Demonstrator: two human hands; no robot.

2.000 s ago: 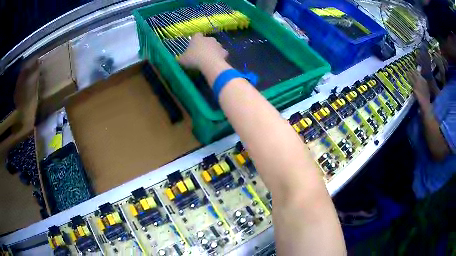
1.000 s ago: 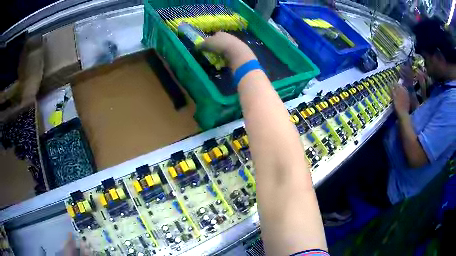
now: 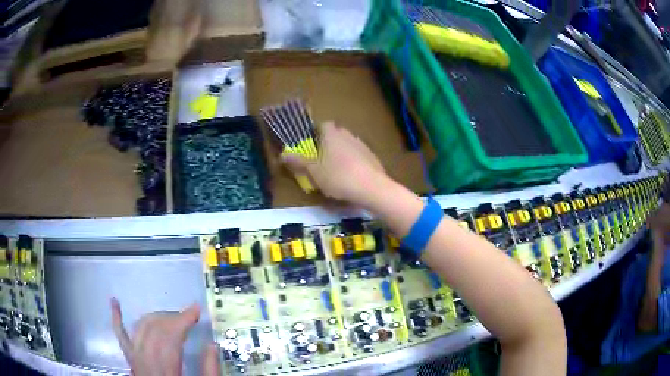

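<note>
My right hand [image 3: 341, 163], with a blue wrist strap [image 3: 424, 225], holds a fanned bundle of yellow-ended strips [image 3: 297, 132] above the brown cardboard box [image 3: 330, 81]. Their silver ends point up and away. My left hand [image 3: 158, 339] is at the bottom left, cut off by the lower edge. Its fingers are spread and nothing shows in it, over a bare stretch of the metal rail [image 3: 121, 283]. A row of cream circuit boards [image 3: 294, 297] with yellow-black coils runs to the right of it. A few boards lie at the far left.
The green crate [image 3: 507, 170] holds more strips and dark material. A blue crate [image 3: 624, 150] stands beyond. A black tray [image 3: 220, 165] of small green pieces sits beside loose black capacitors [image 3: 143, 121] in a box. Another person's arm [image 3: 656, 261] is at the right edge.
My right hand has moved left out of the green crate with the strip bundle. My left hand has come further into view. The view has swung left, showing the gap in the board row.
</note>
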